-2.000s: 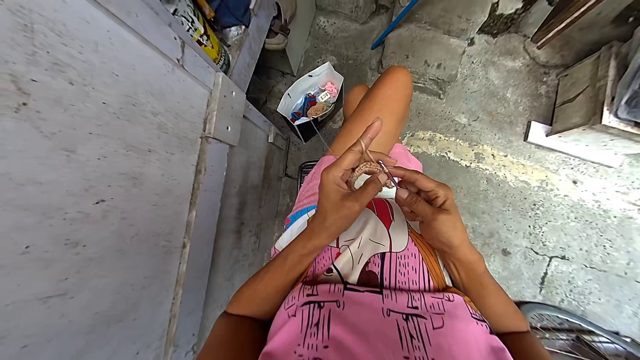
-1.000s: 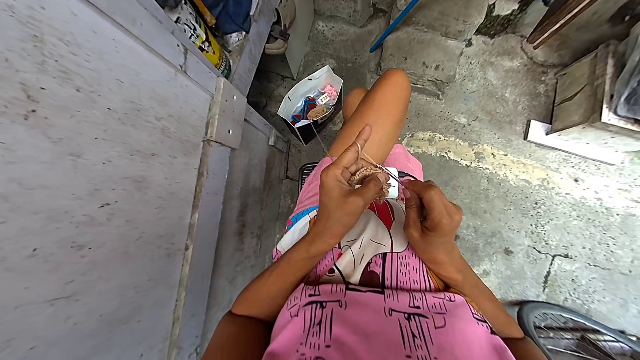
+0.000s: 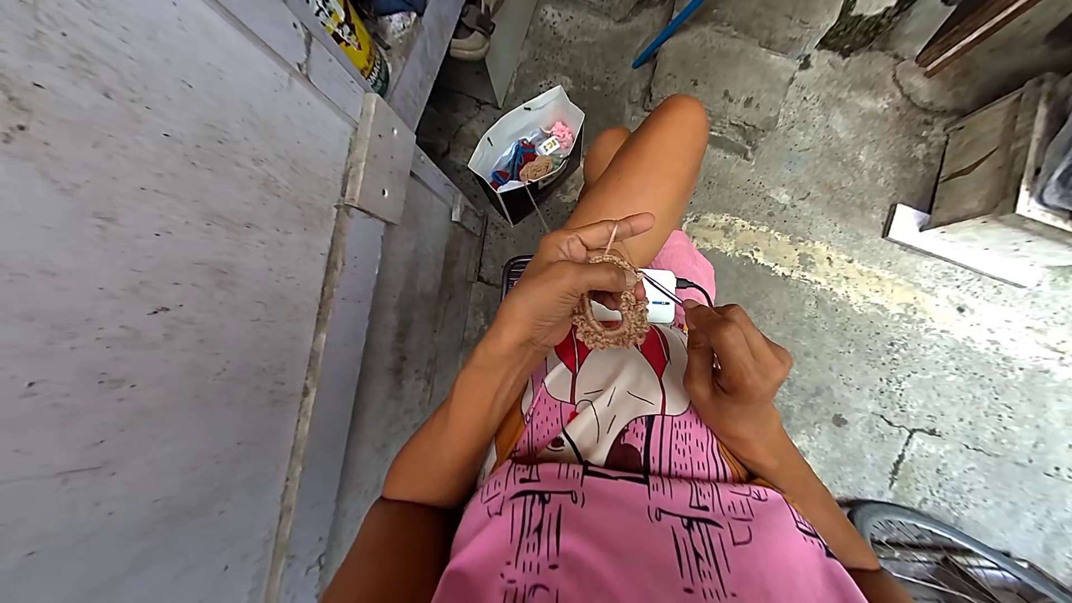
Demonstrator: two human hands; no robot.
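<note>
A ring of tan crochet work (image 3: 615,328) hangs from my left hand (image 3: 563,280), pinched between thumb and fingers, with a strand of yarn looped over the raised index finger. My right hand (image 3: 735,356) grips a thin metal crochet hook (image 3: 662,287), whose tip meets the work near my left thumb. Behind the ring, on my lap, lies a white device (image 3: 660,303) with a black cable (image 3: 697,286) plugged in. A strand of yarn runs toward a paper bag (image 3: 507,201) on the floor, which holds a tan yarn ball (image 3: 537,168) and pink, red and blue yarn.
A pale painted wooden panel (image 3: 167,293) stands close on my left, with a yellow container (image 3: 352,38) and a shoe (image 3: 471,35) beyond it. A bicycle wheel (image 3: 938,536) is at lower right, a wooden box (image 3: 980,167) at right. A blue stick (image 3: 667,32) lies ahead on the concrete.
My right hand has moved away from my left, to the right and toward my body. More of the crochet ring shows now, and the cable by the white device has come into sight.
</note>
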